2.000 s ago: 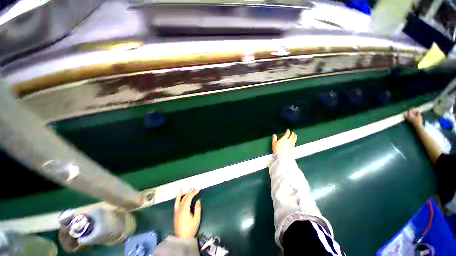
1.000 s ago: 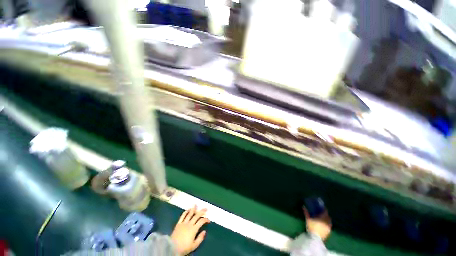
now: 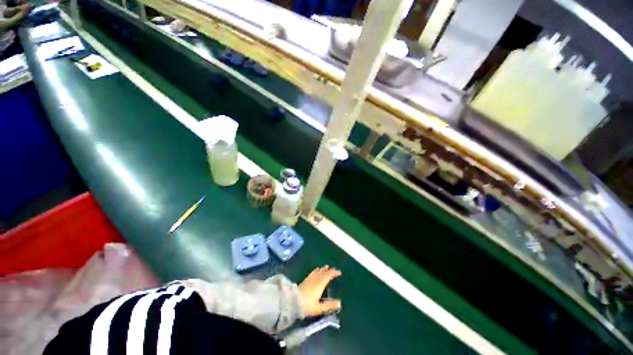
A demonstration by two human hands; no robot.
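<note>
My left hand [image 3: 320, 291] is over the green bench top near the pale rail, fingers apart, with nothing seen in it. A silver tool [image 3: 314, 328] lies just below the hand, partly hidden by the sleeve. Two blue-grey socket adaptors [image 3: 250, 252] [image 3: 285, 242] lie side by side on the bench, raised boss side up, left of my hand. My right hand is out of the picture.
By the post [image 3: 354, 104] stand a silver-capped bottle [image 3: 287, 201], a tin of small bits [image 3: 261, 189] and a cloth-topped bottle [image 3: 224, 161]. A yellow stick [image 3: 187, 215] lies left. Red tote [image 3: 62, 232] lower left. Adaptors ride the belt [image 3: 416, 239]. A person's arm [image 3: 12, 17] shows far left.
The view has swung left. My right hand, which held a dark adaptor over the belt, has left the picture. My left hand has come off the rail onto the bench side.
</note>
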